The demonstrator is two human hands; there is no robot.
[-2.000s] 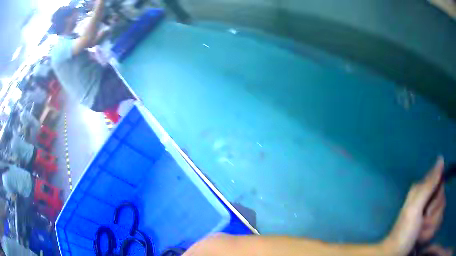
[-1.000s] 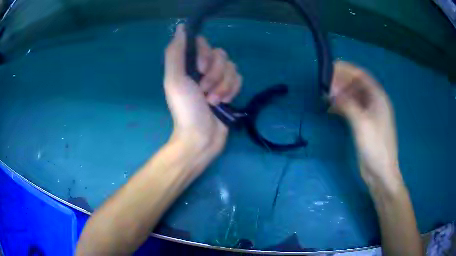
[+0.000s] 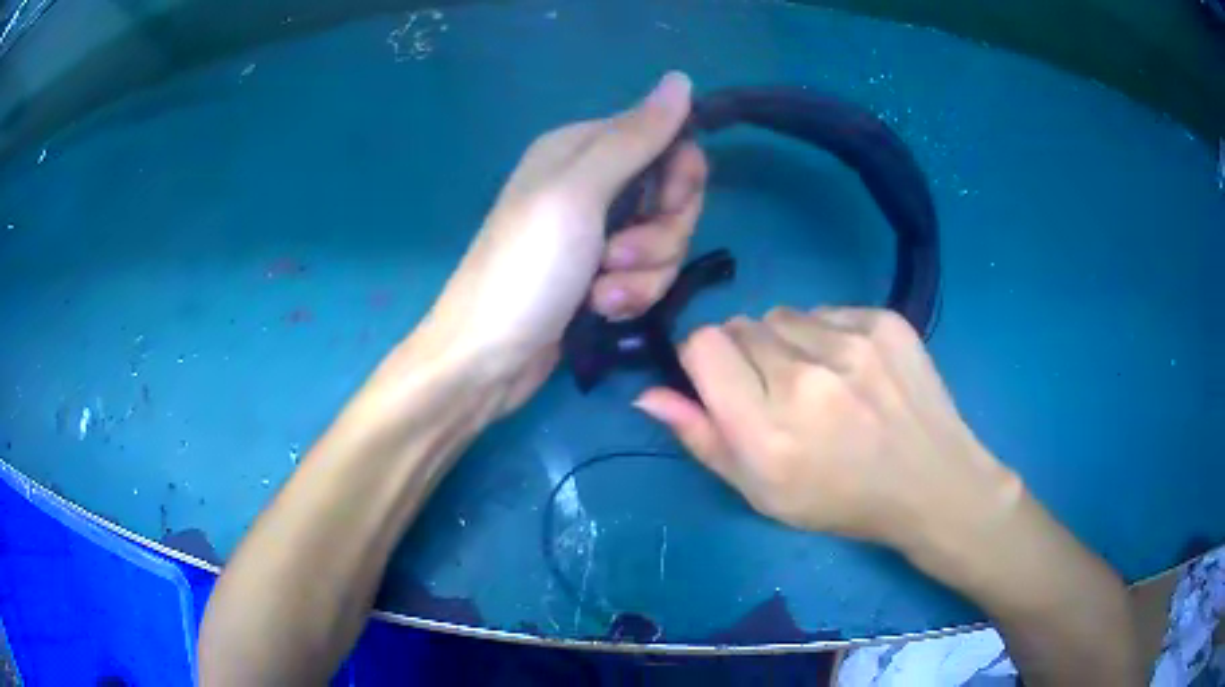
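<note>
A black padded headband (image 3: 860,148) arcs over the mat. My left hand (image 3: 591,215) is closed around its left side, near the end. A small black curved yoke (image 3: 705,275) sits at that end, with one arm pointing up to the right. My right hand (image 3: 820,416) is closed on the lower part of the yoke and covers most of it. The headband's right end is hidden behind my right hand. A thin dark wire (image 3: 554,503) loops on the mat below my hands.
The worn green-blue mat (image 3: 202,336) covers the bench, and its front edge curves along the bottom. A blue bin (image 3: 94,591) stands at the lower left. Crumpled white sheets (image 3: 927,662) show below the edge at the lower right.
The view has swung from the blue bin to the mat. Since one second ago, my right hand has moved from the headband's right end to the yoke. The headband has tilted right.
</note>
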